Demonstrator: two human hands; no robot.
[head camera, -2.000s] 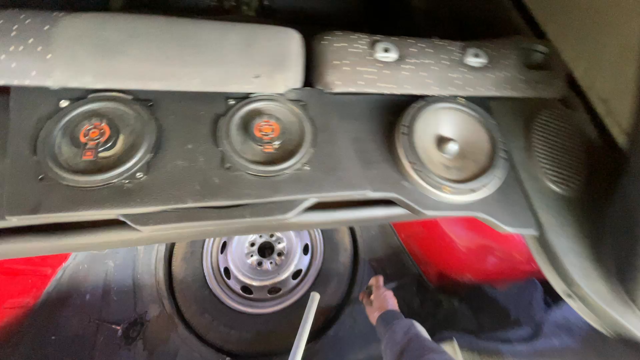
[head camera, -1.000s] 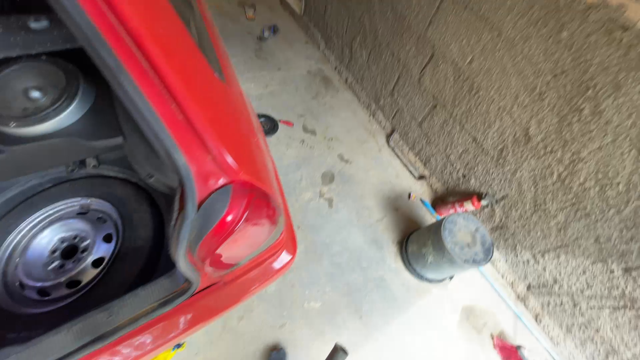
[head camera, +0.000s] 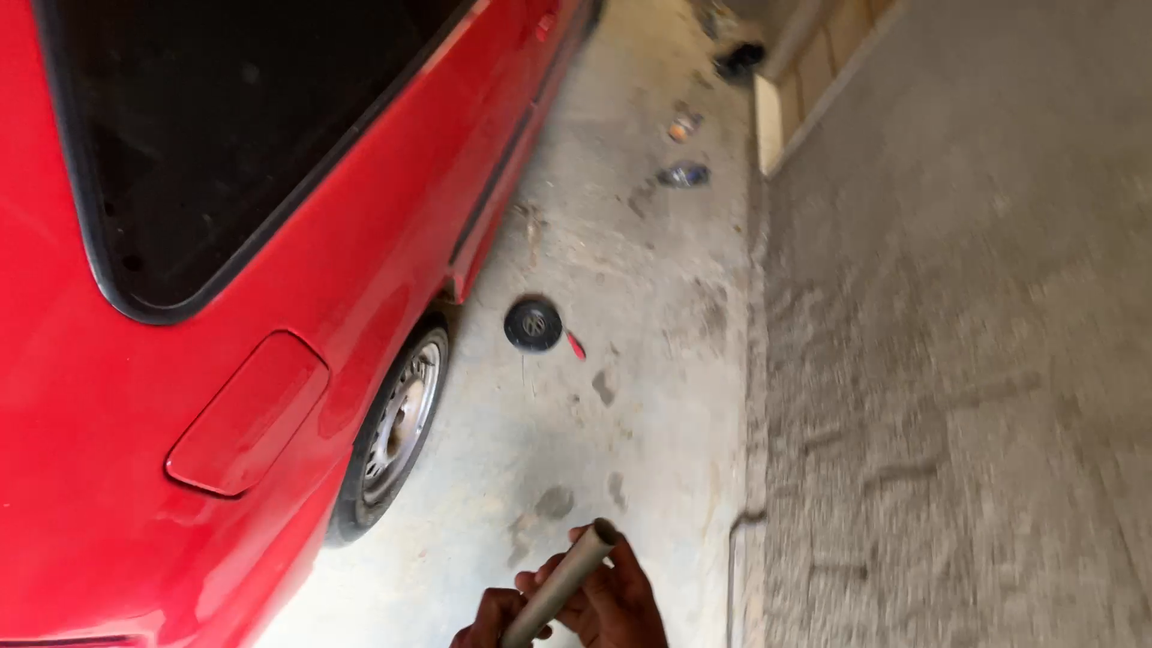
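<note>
A hollow metal pipe (head camera: 565, 580) slants up from the bottom edge of the head view, its round end uppermost. My left hand (head camera: 493, 619) is closed around its lower part. My right hand (head camera: 615, 594) grips it nearer the upper end, with fingers on both sides. Beyond the hands, a black round wheel center cap (head camera: 533, 324) with a Volkswagen emblem lies on the concrete floor, and a small red-handled tool (head camera: 576, 346) lies beside it. The car's rear wheel (head camera: 396, 423) is to the left, its bolt area uncovered.
A red car (head camera: 387, 207) with a closed fuel flap (head camera: 249, 414) fills the left. A rough plastered wall (head camera: 945, 360) runs along the right, with a thin bent metal rod (head camera: 733, 576) at its foot. A crumpled plastic bottle (head camera: 684, 174) and a dark object (head camera: 740, 60) lie farther off.
The view has swung from the open trunk with its spare wheel and speakers to the car's side. Both hands now hold the pipe; two seconds ago one hand was by the spare wheel.
</note>
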